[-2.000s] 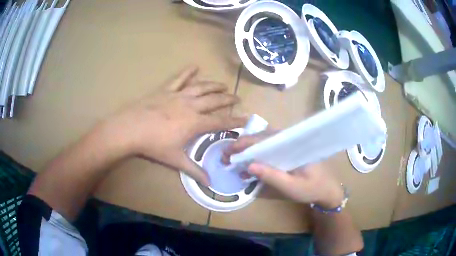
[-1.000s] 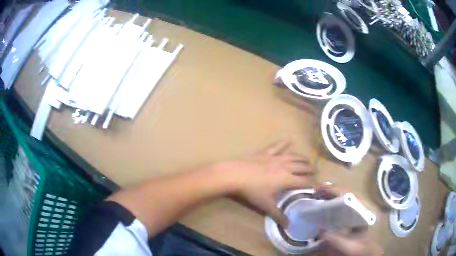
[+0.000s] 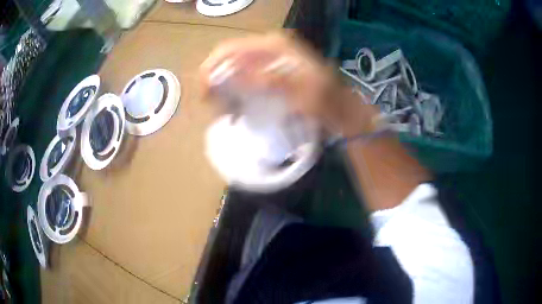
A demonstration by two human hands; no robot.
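My right hand (image 3: 267, 71), with a bracelet at the wrist, is blurred in the upper middle. Its fingers are bent over a round white slotted disc (image 3: 255, 169), which it appears to hold at the bench's front edge. The disc has a pale centre and is also blurred. A pale blurred shape lies between the fingers and the disc; I cannot tell whether it is the flat white arm. My left hand is not in view.
Dark-centred white discs (image 3: 102, 132) stand at the left, beside a pale-centred disc (image 3: 160, 122) on the cardboard-covered bench (image 3: 154, 219). More white discs (image 3: 223, 5) show at the top edge. A green crate (image 3: 469, 113) at the right holds loose grey-white parts (image 3: 410, 101).
The view has swung to the right, bringing in the green crate. My left hand and the stock of white arms have left the picture. My right hand and the disc are now by the bench edge.
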